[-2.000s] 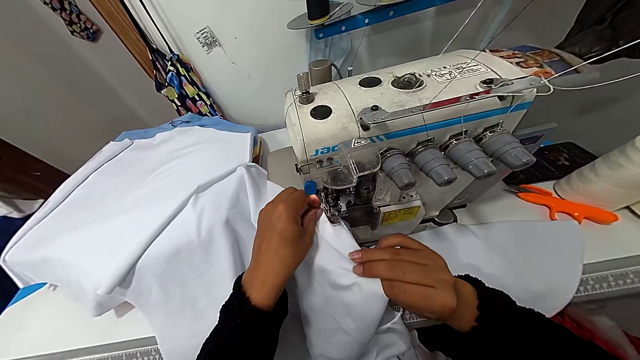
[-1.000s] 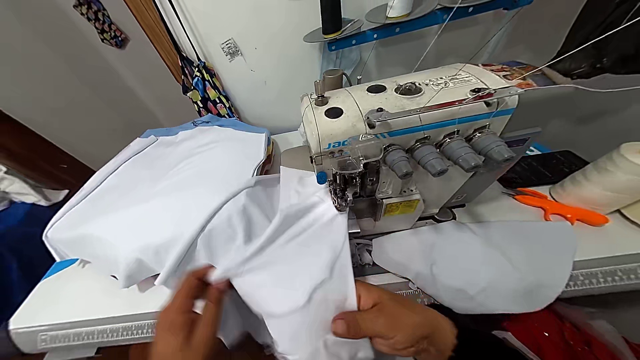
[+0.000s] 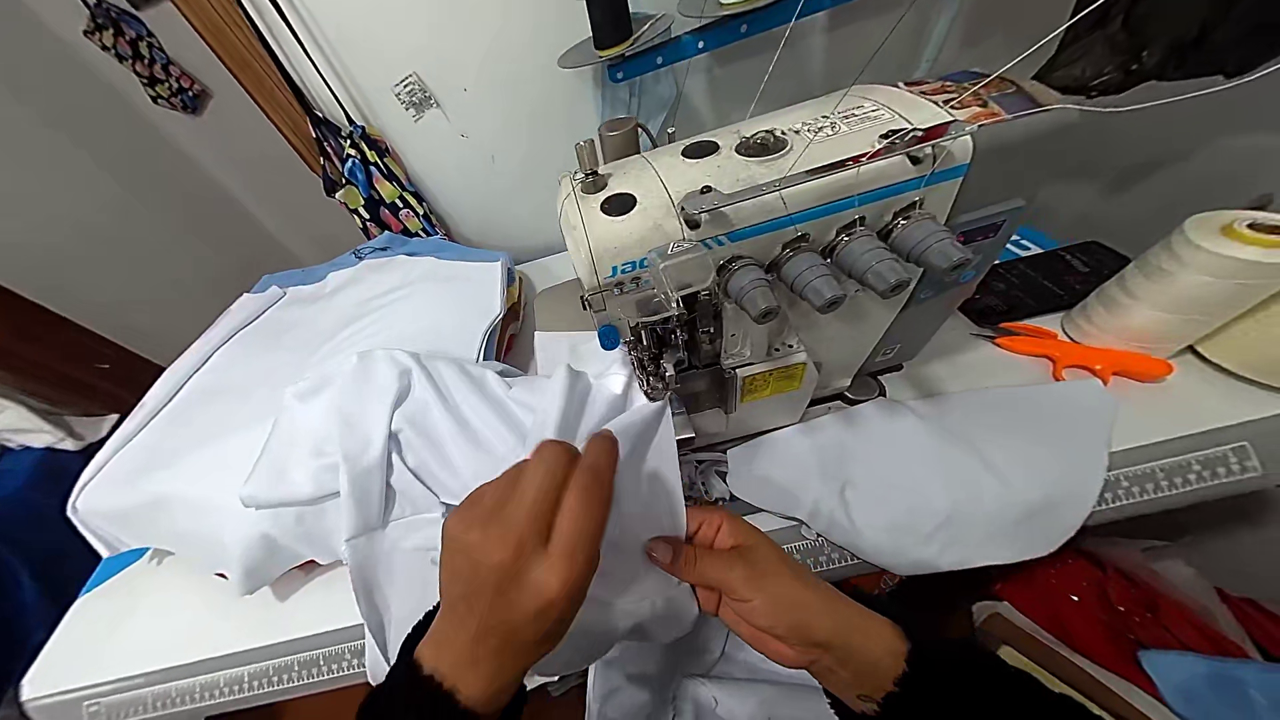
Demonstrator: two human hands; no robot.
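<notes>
White fabric [image 3: 640, 480] runs from the needle and presser-foot area of an overlock sewing machine [image 3: 770, 210] toward me and hangs over the table's front edge. My left hand [image 3: 530, 560] pinches a fold of it just in front of the machine. Between thumb and fingers, my right hand [image 3: 770, 590] holds the fabric's right edge, lower down. A separate rounded white fabric piece [image 3: 930, 480] lies on the table to the right of the machine's front.
A stack of white and light blue fabric [image 3: 400, 300] lies at the left. Orange-handled scissors [image 3: 1085, 357] and a large cream thread cone [image 3: 1180, 290] are at the right. Rulers [image 3: 250, 685] line the table's front edge. Red fabric [image 3: 1110, 610] is below, at the right.
My left hand has come from the lower left up to the fabric in front of the machine and now grips it. Two seconds ago both hands were closer to the presser foot.
</notes>
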